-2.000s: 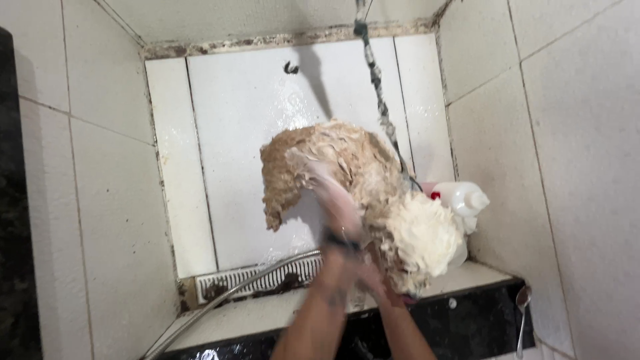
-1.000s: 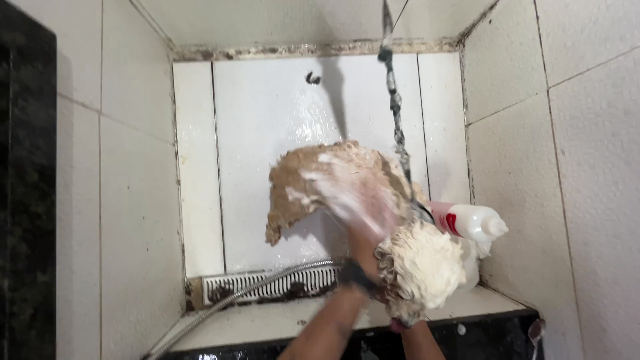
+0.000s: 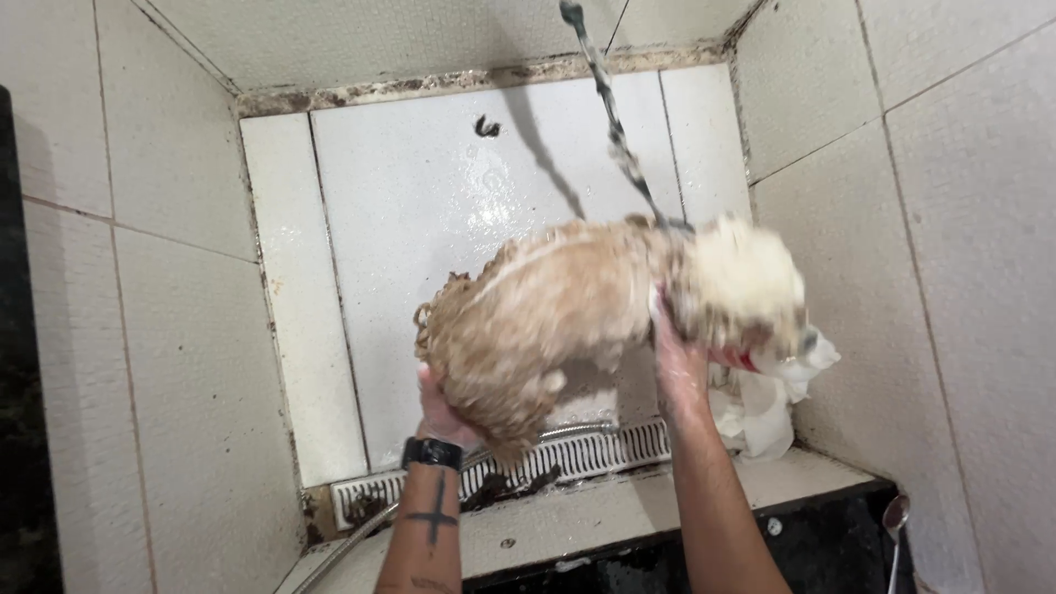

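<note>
A wet, soapy dog (image 3: pixel 544 305) with light brown curly fur stands side-on in the tiled wash tub, its pale fluffy head (image 3: pixel 742 272) to the right, blurred by motion. My left hand (image 3: pixel 445 417), below a black wristband, rests against the dog's rear end, with the fingers partly hidden by fur. My right hand (image 3: pixel 678 363) reaches up to the dog's chest and neck, its fingertips hidden under the fur. From the dog's neck a dark, twisted leash (image 3: pixel 615 124) runs upward out of view. Whether either hand grips the fur cannot be seen.
White plastic bottles (image 3: pixel 763 412), one with a red part, lie at the right wall behind the dog's head. A slotted drain grate (image 3: pixel 606 454) and a metal shower hose (image 3: pixel 351 540) run along the near edge. A spoon (image 3: pixel 896 516) lies on the black ledge at right.
My left hand has moved from near the dog's chest to its rear end. The dog's body now shows stretched out sideways, with its head further from my arms.
</note>
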